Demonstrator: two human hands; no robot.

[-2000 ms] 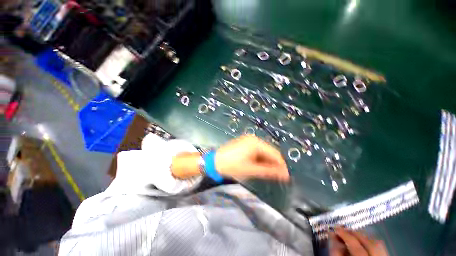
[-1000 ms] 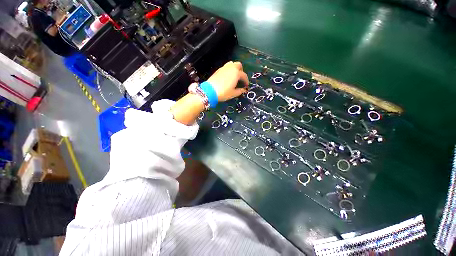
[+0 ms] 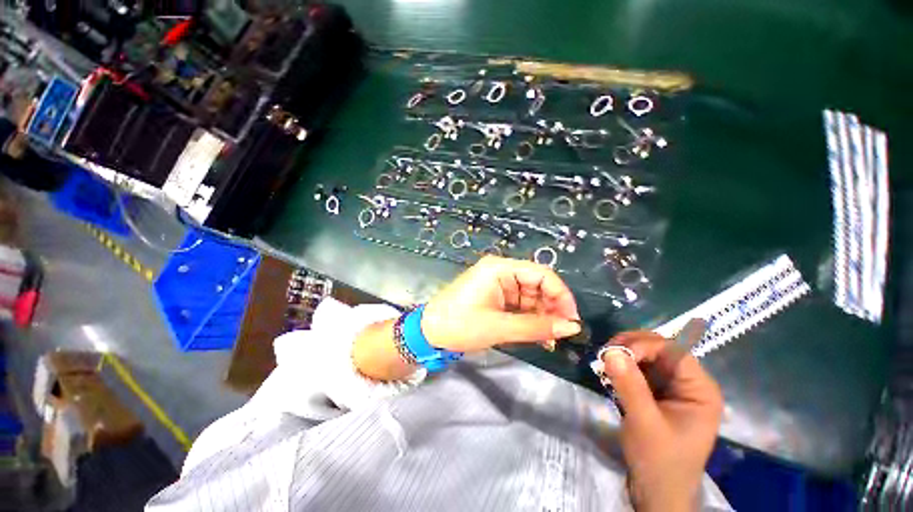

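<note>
My left hand (image 3: pixel 501 305), with a blue band at the wrist, pinches a small ring-ended part between thumb and fingertips at the lower middle. The part's thin pale ring (image 3: pixel 614 356) lies at my right thumb and index finger. My right hand (image 3: pixel 666 400) is closed around slim grey tweezers (image 3: pixel 689 337), whose flat end shows above the hand. Their tips are hidden. A clear blister tray (image 3: pixel 641 215) with rows of ring-ended parts lies beyond the hands. A white liner strip (image 3: pixel 746 303) with dotted rows lies right of my right hand.
More liner strips (image 3: pixel 857 215) lie at the right. A black equipment case (image 3: pixel 250 150) stands at the left bench edge. One ring-ended part (image 3: pixel 332 203) lies left of the tray. A clear shiny pile (image 3: pixel 891 455) is at the lower right. Blue bins (image 3: pixel 205 290) are on the floor.
My left hand has come back from the tray's far left corner to beside my right hand, now with a part. My right hand, out of view one second ago, is in view with the tweezers.
</note>
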